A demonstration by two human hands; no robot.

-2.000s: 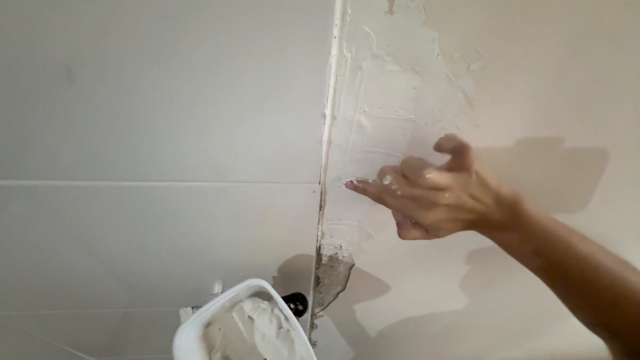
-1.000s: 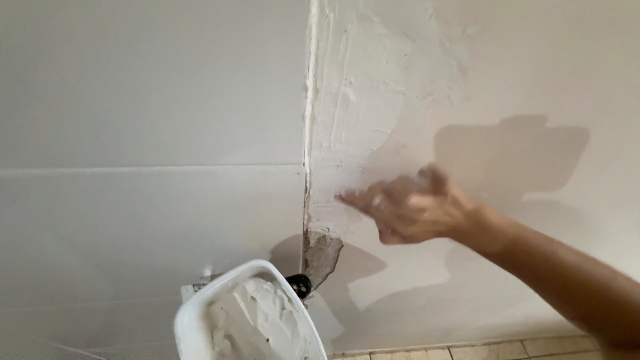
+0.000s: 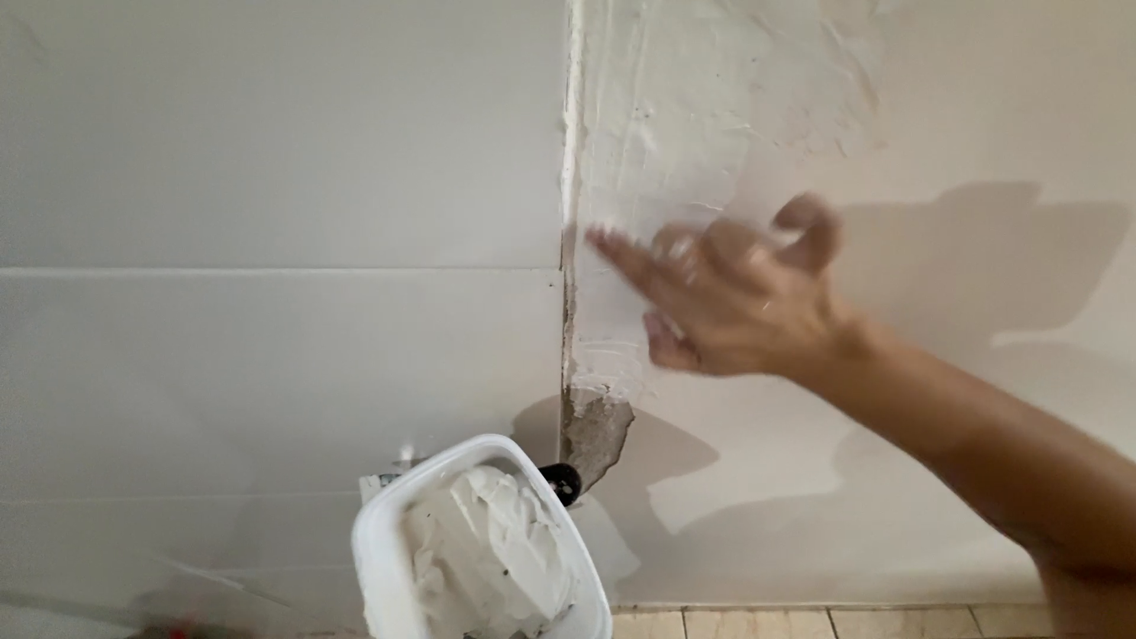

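Note:
My right hand [image 3: 737, 293] is at the plastered wall [image 3: 887, 106], one finger stretched toward the corner joint [image 3: 572, 177] and the others curled. White paste smears its fingers and no tool shows in it. The fingertip is blurred, so contact with the wall is unclear. Wet white filler [image 3: 674, 151] coats the wall beside the joint. Below the hand, a bare grey-brown patch [image 3: 599, 439] shows at the corner. A white plastic tub [image 3: 377, 550] of white paste [image 3: 497, 541] stands out at the bottom; what supports it is hidden. My left hand is not visible.
Smooth pale panels [image 3: 266, 373] with horizontal seams form the left side. A small black round object [image 3: 561, 484] lies right behind the tub's rim. Beige tiles [image 3: 754, 624] run along the bottom right. Shadows of the arm and another shape fall on the wall.
My right hand stays near the corner joint, its outstretched finger now pointing more upward. The view has shifted, bringing floor-side tiles into sight at the bottom.

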